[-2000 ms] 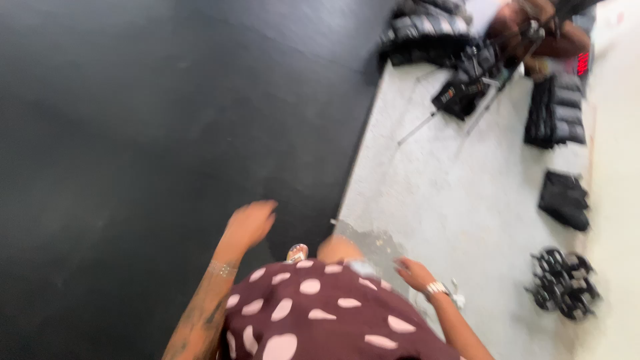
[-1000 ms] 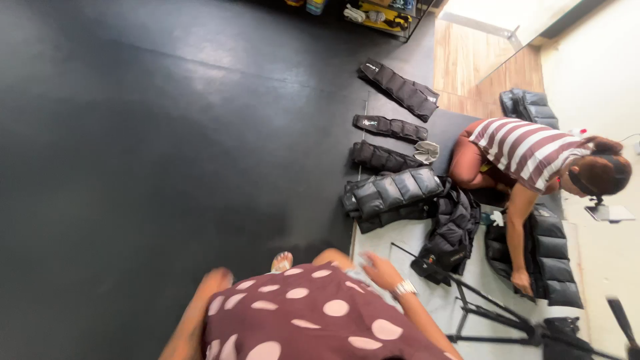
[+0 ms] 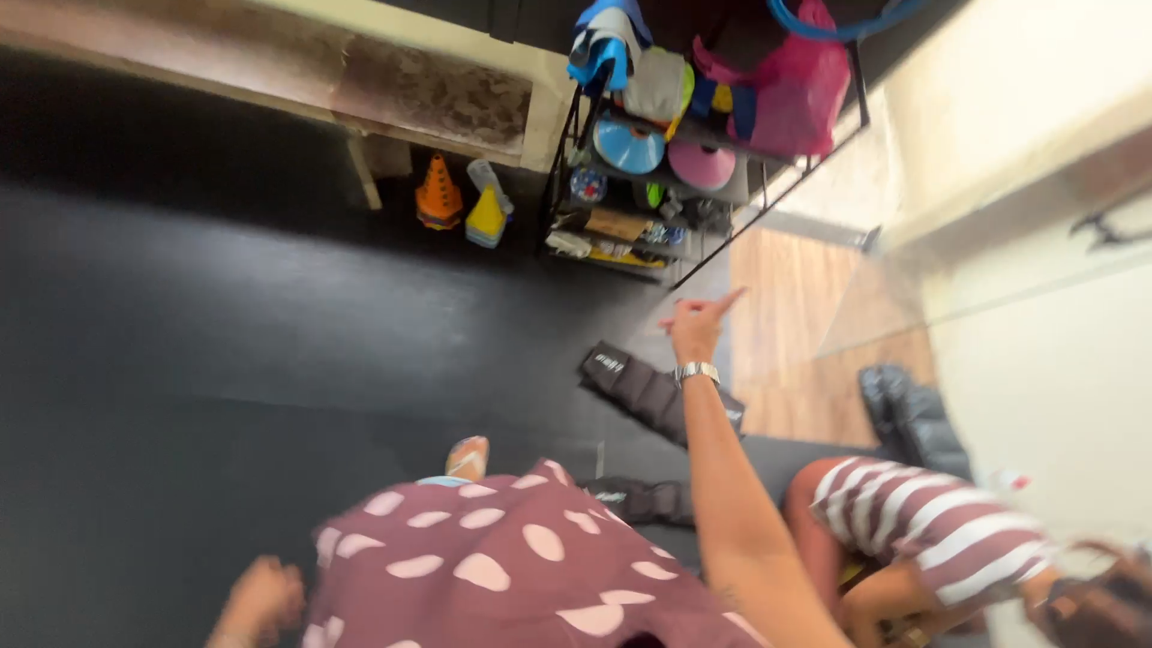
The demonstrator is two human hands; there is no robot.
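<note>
My right hand [image 3: 700, 326], with a metal-band watch at its wrist, reaches forward in the air with its fingers apart and holds nothing. Beneath and left of it, a black quilted padded sleeve [image 3: 643, 389] with writing lies on the floor. A second black padded piece [image 3: 639, 500] lies nearer, partly hidden by my polka-dot top. My left hand [image 3: 268, 589] is low at the left beside the top, blurred; I see nothing in it, and its finger pose is unclear.
A black metal rack [image 3: 756, 216] ahead holds disc cones, cloths and a pink bag. Orange cones [image 3: 438, 196] and yellow cones [image 3: 486, 218] stand left of it. A person in a striped shirt [image 3: 936, 522] crouches at the right, near another padded piece [image 3: 913, 418].
My right hand has moved up and forward, away from my top. The view has swung ahead toward the rack, which showed only at the top edge one second ago.
</note>
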